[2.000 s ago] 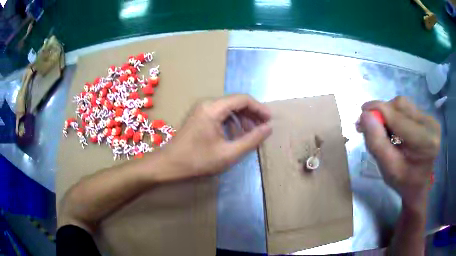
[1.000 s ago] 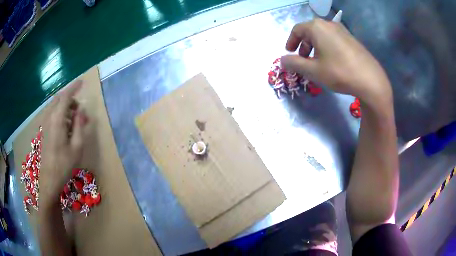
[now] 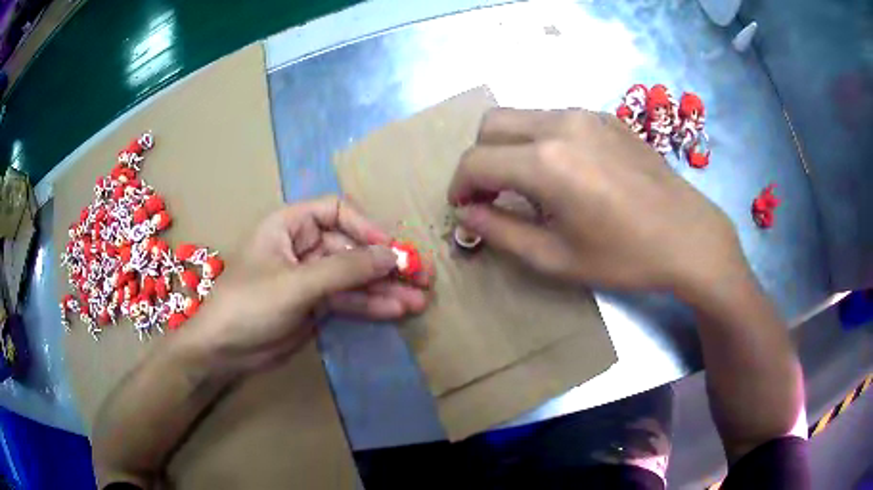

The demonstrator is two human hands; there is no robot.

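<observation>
My left hand (image 3: 325,273) holds a red-haired doll figure (image 3: 409,260) between thumb and fingers, over the left edge of the small cardboard pad (image 3: 522,354). My right hand (image 3: 565,196) is over the pad with thumb and fingertips pinched at the small whitish glue cup (image 3: 467,237). A bit of red shows at these fingertips, likely a small red hair piece, partly hidden by the fingers. The cup stands on the pad among dark spots.
A large heap of dolls (image 3: 124,249) lies on the large cardboard sheet (image 3: 225,163) at left. A smaller doll group (image 3: 660,115) and loose red pieces (image 3: 765,206) lie on the metal bench (image 3: 383,72) at right. A white nozzle piece (image 3: 745,36) is at the far right.
My left hand has come from the heap to the pad with a doll in it. My right hand has moved from the smaller doll group to the cup. The camera view has shifted.
</observation>
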